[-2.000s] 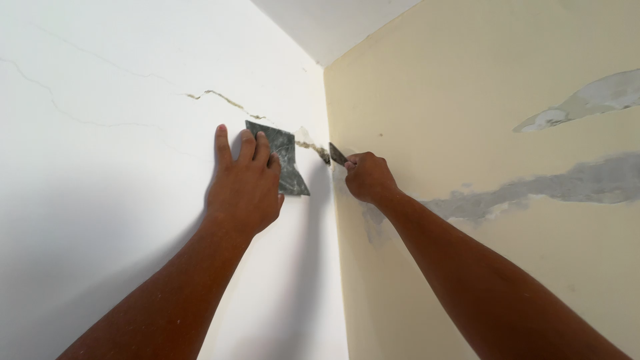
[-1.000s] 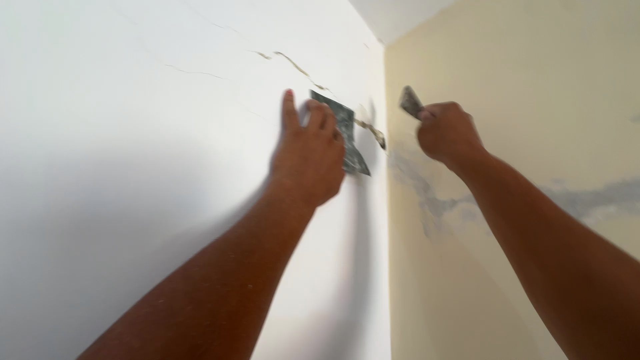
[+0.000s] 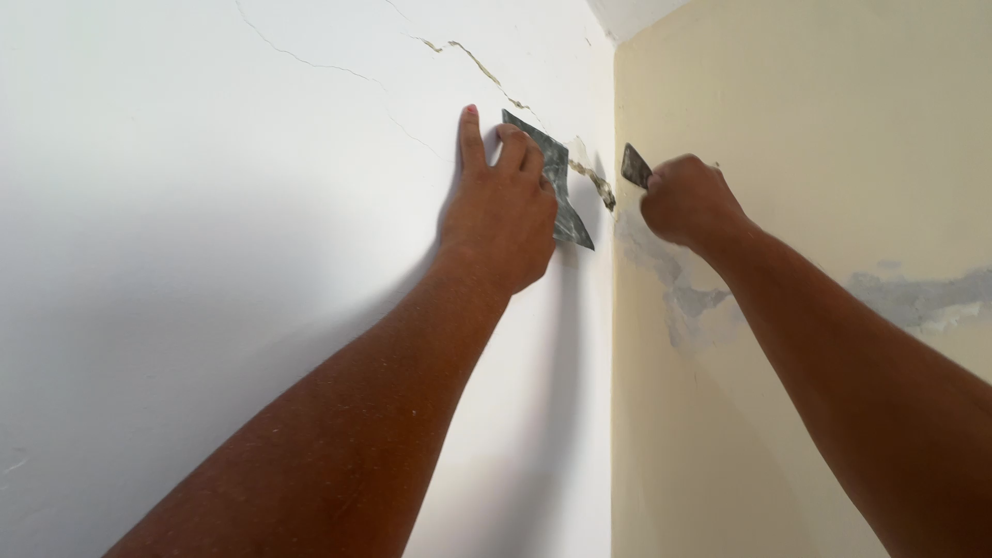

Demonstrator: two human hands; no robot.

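My left hand (image 3: 500, 205) is against the white wall, holding a thin dark green sheet (image 3: 570, 221) with pale smears and a curved-in right edge. The sheet lies just below a crack (image 3: 480, 70) that slopes down towards the corner. Right of the sheet the crack widens into a rough, chipped gap (image 3: 593, 182). My right hand (image 3: 690, 201) is closed around a small putty knife, its handle hidden in the fist. The smeared metal blade (image 3: 636, 166) points up and left, close to the corner, with a visible gap between it and the crack.
The white wall (image 3: 194, 232) meets a cream wall (image 3: 814, 116) at a vertical corner (image 3: 614, 349). Grey filler patches (image 3: 914, 298) run across the cream wall. Hairline cracks (image 3: 310, 64) mark the white wall, and part of the ceiling (image 3: 639, 15) shows above.
The knife, at the crack's end by the corner two seconds ago, has moved away from it to the right. My left hand still keeps the sheet below the crack. The view has shifted.
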